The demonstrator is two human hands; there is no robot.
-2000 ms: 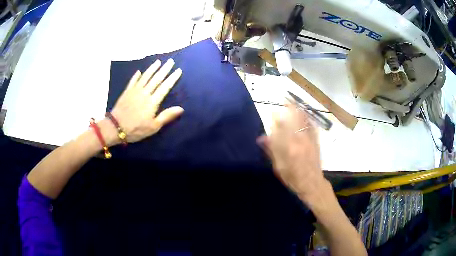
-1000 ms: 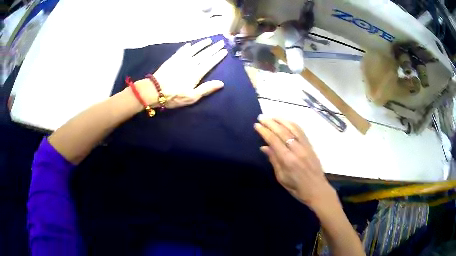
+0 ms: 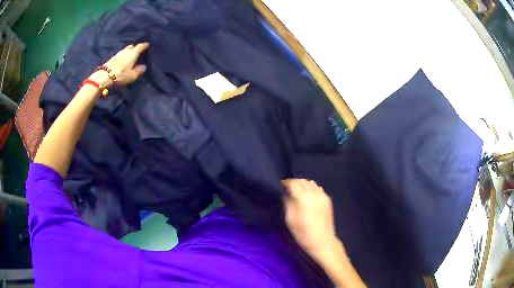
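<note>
A large heap of dark navy cloth point(image 3: 169, 121) fills the left and middle of the view and hangs over the lap. My left hand point(image 3: 125, 66) rests on its upper left part, thumb and index finger apart. My right hand point(image 3: 310, 211), blurred, has its fingertips closed on an edge of the dark cloth near the middle. A dark panel point(image 3: 428, 152) lies on the white table point(image 3: 360, 45) at the right, its right corner by the presser foot. A small white folded paper or label point(image 3: 217, 88) lies on the cloth heap.
The table's wooden edge point(image 3: 307, 62) runs diagonally beside the heap. At the far right are the tan ruler point(image 3: 488, 236) and thread snips point(image 3: 476, 261). A reddish-brown textured object point(image 3: 31, 115) stands at the left, above green floor point(image 3: 62, 22).
The view has swung left, bringing in the cloth heap. My left hand has left the panel by the presser foot and is on the heap. My right hand has closed on dark cloth.
</note>
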